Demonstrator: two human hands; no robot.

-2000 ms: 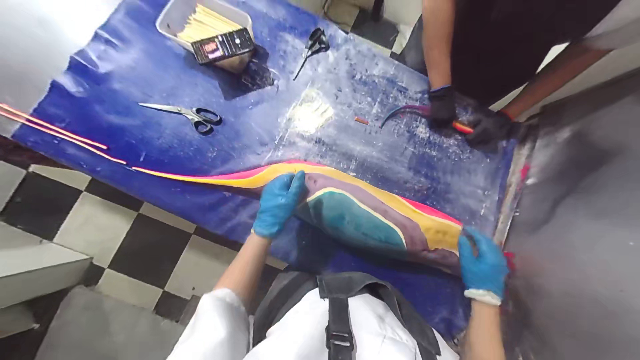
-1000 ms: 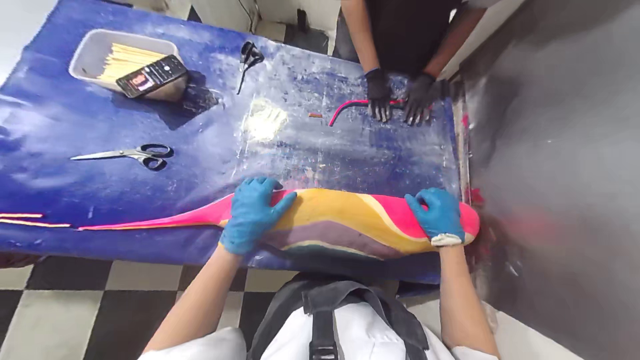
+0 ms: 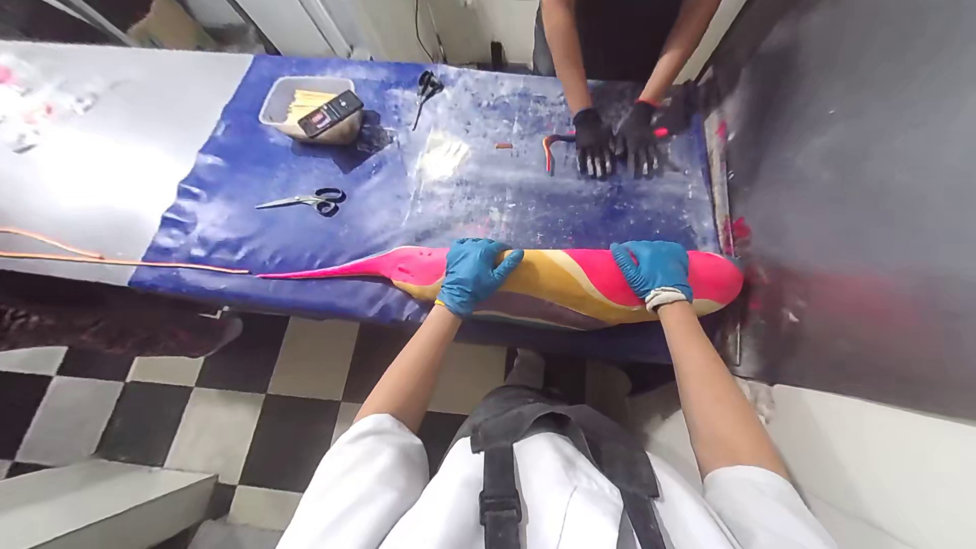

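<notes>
A thick striped roll of soft candy-like material [image 3: 549, 278], pink, yellow, cream and purple-grey, lies along the near edge of the blue-covered table. It narrows at the left to a thin pink tail. My left hand [image 3: 474, 276], in a blue glove, grips the roll left of its middle, thumb pointing right. Near the thick right end, my right hand [image 3: 657, 268], gloved the same way, is curled over the top. Both palms and the roll's underside are hidden. Thin orange strands [image 3: 168, 264] extend leftward from near the tail's tip.
Scissors [image 3: 313, 201] lie on the blue cover [image 3: 366, 183], other black-handled ones [image 3: 428, 90] behind. A phone [image 3: 330, 113] rests on a plastic tub [image 3: 274, 103] of pale sticks. Across the table, a co-worker's black-gloved hands [image 3: 616, 145] press a thin coloured strip [image 3: 548, 152]. A metal surface [image 3: 854, 229] stands right.
The roll has turned between my hands: the teal area seen earlier is now out of sight, and more pink faces up. The co-worker's strip has changed shape. The view has shifted.
</notes>
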